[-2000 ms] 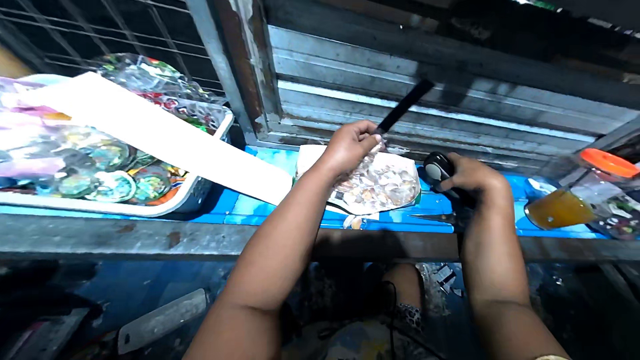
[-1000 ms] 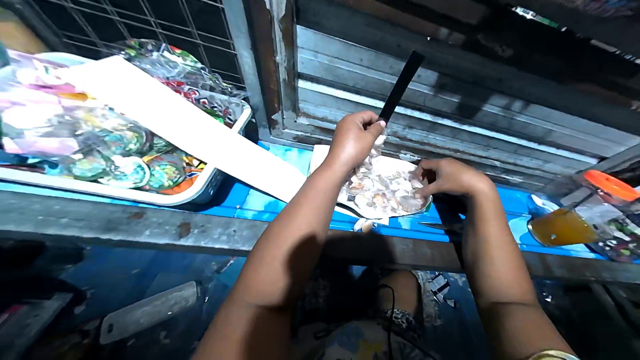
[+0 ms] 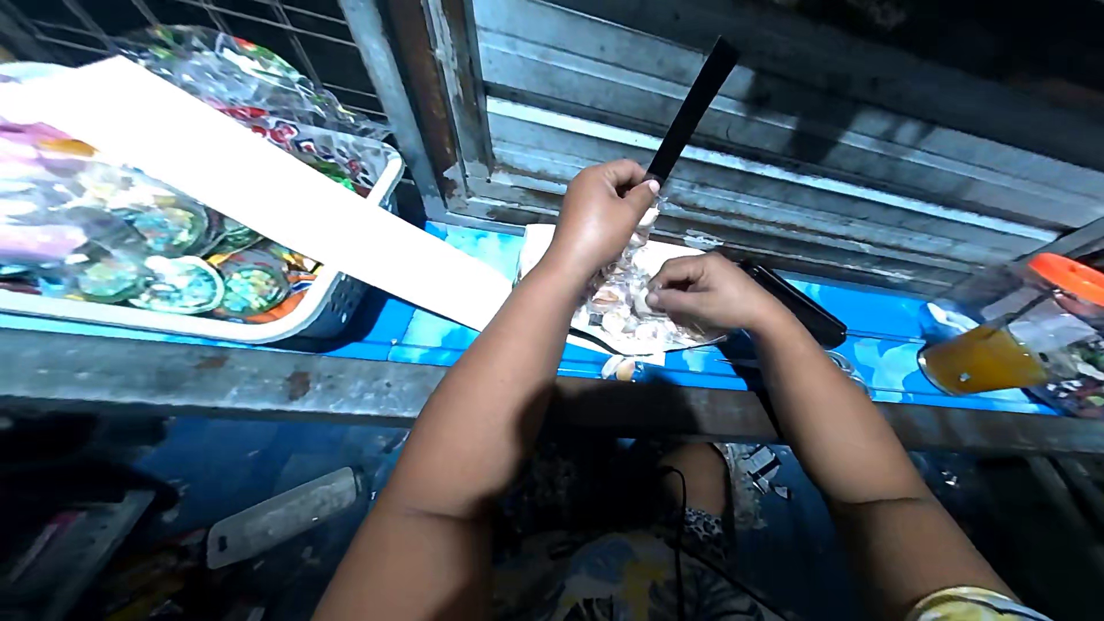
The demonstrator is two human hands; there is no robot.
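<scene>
My left hand is closed on the lower end of a black strip, which slants up to the right; small clear packets with pale contents hang just below these fingers. My right hand has its fingertips on a pile of similar packets; whether it pinches one cannot be told. The pile lies on a white sheet or bag on the blue table cover. Behind my right wrist lies a glossy black elongated object, partly hidden. A loose pale piece sits at the near edge of the pile.
A white plastic basket of wrapped goods stands left, with a long white strip across it reaching towards the pile. At right are a cup of orange liquid and an orange-lidded clear jar. A metal edge runs along the front.
My right hand has let go of the black object it held two seconds ago and moved left onto the packets. My left hand still holds the black strip, which now stands more upright.
</scene>
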